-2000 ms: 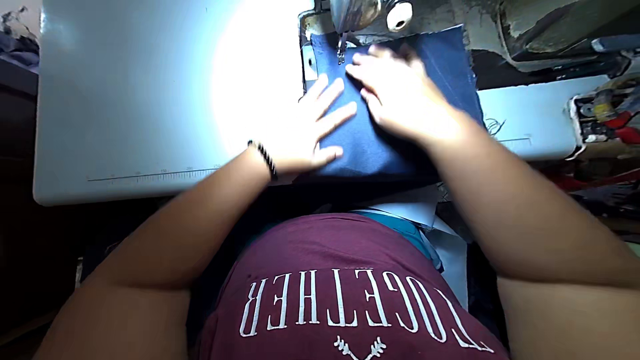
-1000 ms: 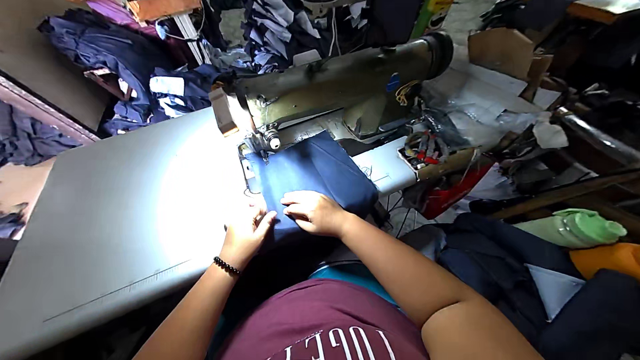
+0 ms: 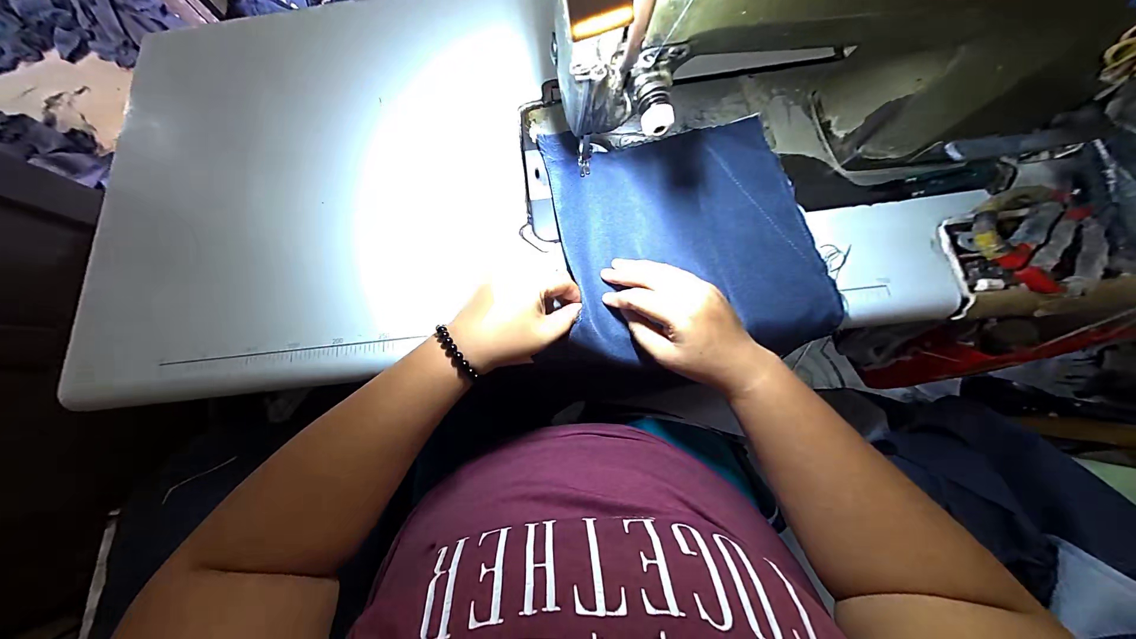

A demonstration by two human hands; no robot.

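Note:
A dark blue fabric piece point(image 3: 701, 213) lies on the sewing machine bed, its upper left corner beneath the presser foot point(image 3: 584, 164). My left hand point(image 3: 524, 319), with a black bead bracelet point(image 3: 456, 352) at the wrist, pinches the fabric's left edge near the table's front between thumb and forefinger. My right hand point(image 3: 679, 324) rests on top of the fabric just to the right, fingers slightly bent and pointing left. Above the cloth stands the machine head point(image 3: 603, 80), with a white-tipped tension knob point(image 3: 657, 115). The fabric's lower part hangs over the front edge.
The pale sewing table point(image 3: 240, 204) extends to the left, with a printed ruler scale along its front. On the right, a recess point(image 3: 1029, 257) holds red, yellow and grey items. Dark cloth point(image 3: 985, 470) lies at the lower right, and more fabric point(image 3: 71, 27) at the upper left.
Both hands have moved from near the presser foot toward the fabric's front part. My left hand, flat with spread fingers two seconds ago, now pinches the edge. The view has swung and returned.

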